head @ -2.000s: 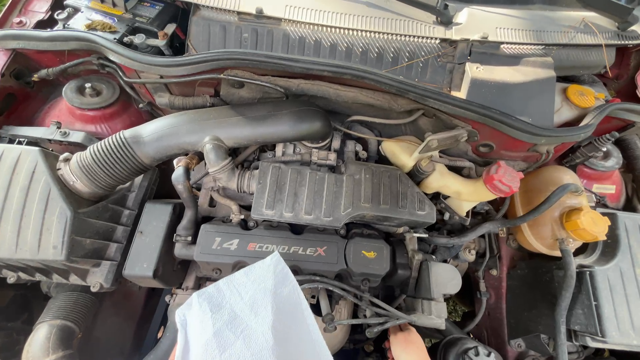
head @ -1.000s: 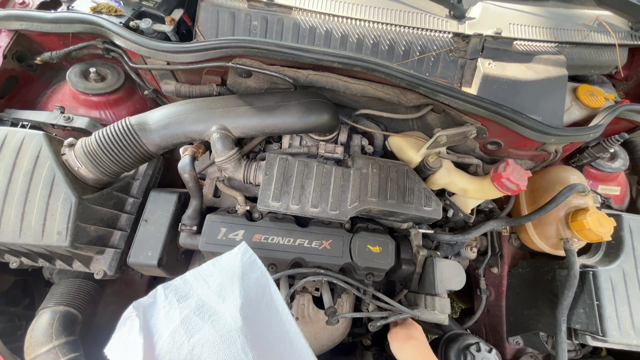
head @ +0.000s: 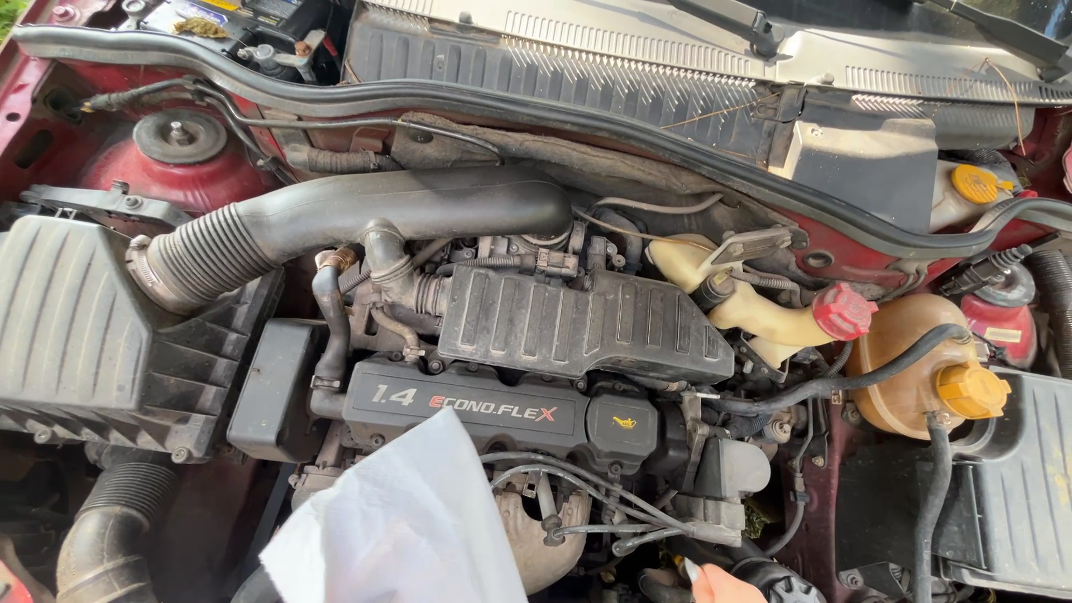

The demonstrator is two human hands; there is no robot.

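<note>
A white paper towel [head: 402, 519] hangs over the front of the engine at the bottom centre, its upper corner overlapping the black valve cover [head: 469, 406]. No hand shows on the towel; my left hand is not in view. My right hand [head: 727, 584] is partly in view at the bottom edge, right of the exhaust manifold [head: 540, 536] and below the ends of the spark plug leads [head: 624, 502]. A fingertip is beside a small yellow part [head: 678, 559]; whether it grips anything is unclear. A round black cap [head: 787, 586] is just right of the hand.
The air filter housing [head: 67, 318] and a black intake duct [head: 402, 205] are at left. Toward the right stand a cream filler neck with a red cap [head: 844, 311], the coolant expansion tank [head: 896, 352] and its yellow cap [head: 971, 389]. A battery [head: 276, 21] is at top left.
The paper towel first shifted left, then back to the right. My right hand is slightly lower and farther right than a second ago. A fingertip seen by the towel two seconds ago is out of view.
</note>
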